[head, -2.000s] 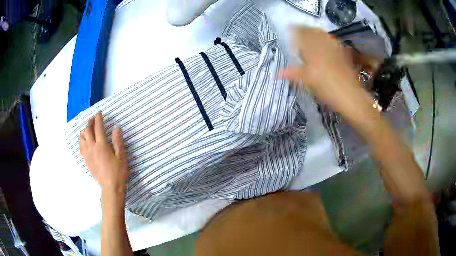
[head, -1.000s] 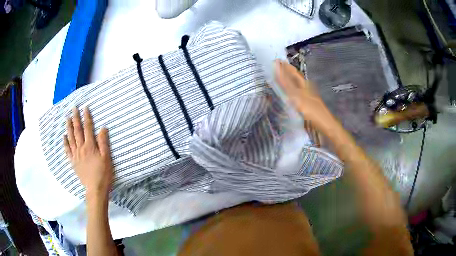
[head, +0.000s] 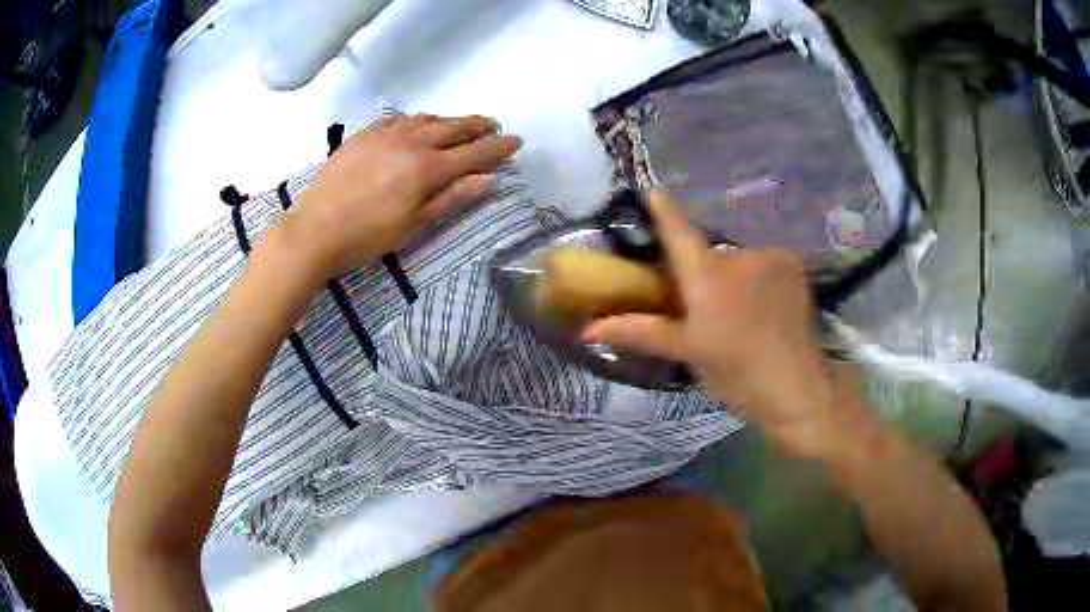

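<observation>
The striped garment [head: 167, 323] lies over the white padded pressing board, with three dark tapes [head: 349, 320] across it and loose folds towards me. My left hand [head: 412, 179] lies flat on the garment's upper part, fingers pointing right, holding nothing; my forearm crosses over the tapes. My right hand [head: 729, 323] is at the tan wooden handle of the steam iron [head: 544, 281]. The iron's pointed metal body faces left, at the garment's right end. The hand and iron are blurred, and the iron's underside is hidden.
The brown-grey iron rest pad [head: 765, 155] lies right of the iron. A whitish hose [head: 956, 373] runs off right. At the far edge are a pointed metal plate [head: 622, 7] and a round dark object [head: 708, 17]. A blue bar [head: 120, 155] and a white padded arm [head: 313, 42] stand at far left.
My left hand has moved right, from the garment's left part to its upper right. My right hand has taken hold of the iron and brought it to the garment. The view has shifted right.
</observation>
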